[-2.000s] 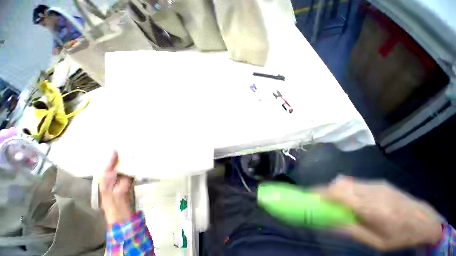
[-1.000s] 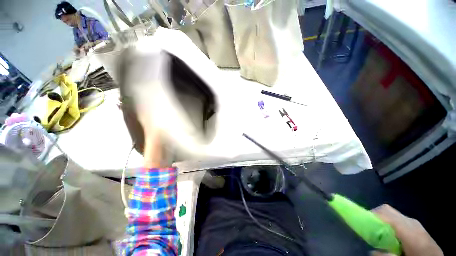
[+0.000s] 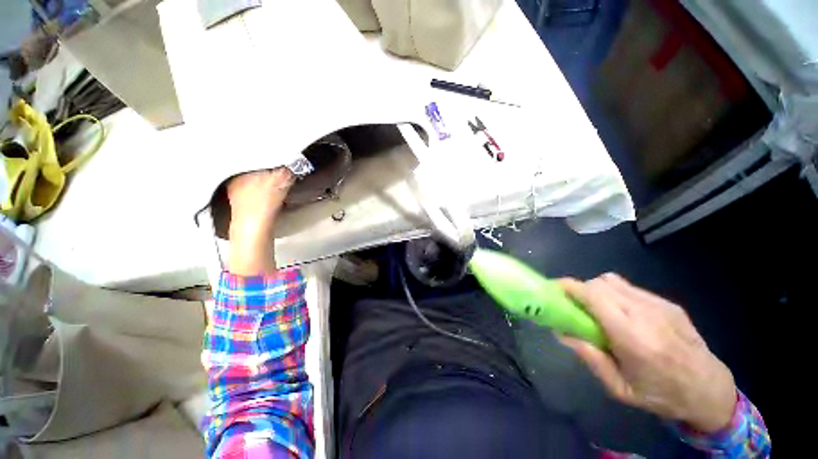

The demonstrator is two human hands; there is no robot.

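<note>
A beige-grey tote bag lies at the table's front edge with its dark mouth open towards me. My left hand is inside the mouth, fingers curled on the inner lining beside a small shiny silver piece. A small dark round snap or hole shows on the bag wall. A pale strap hangs from the bag's right side. My right hand grips a green-handled tool right of the bag. The handle's front end meets the strap in view; the dark shaft cannot be made out, and contact is unclear.
Right of the bag on the white table lie a black stick, a small purple item and a red-and-black tool. Standing bags are at the back. A yellow bag is far left, grey-beige bags lower left.
The blurred bag has come down to the table's front edge, its mouth now facing me. My left hand has moved down inside it. The green tool has moved left and up to the bag.
</note>
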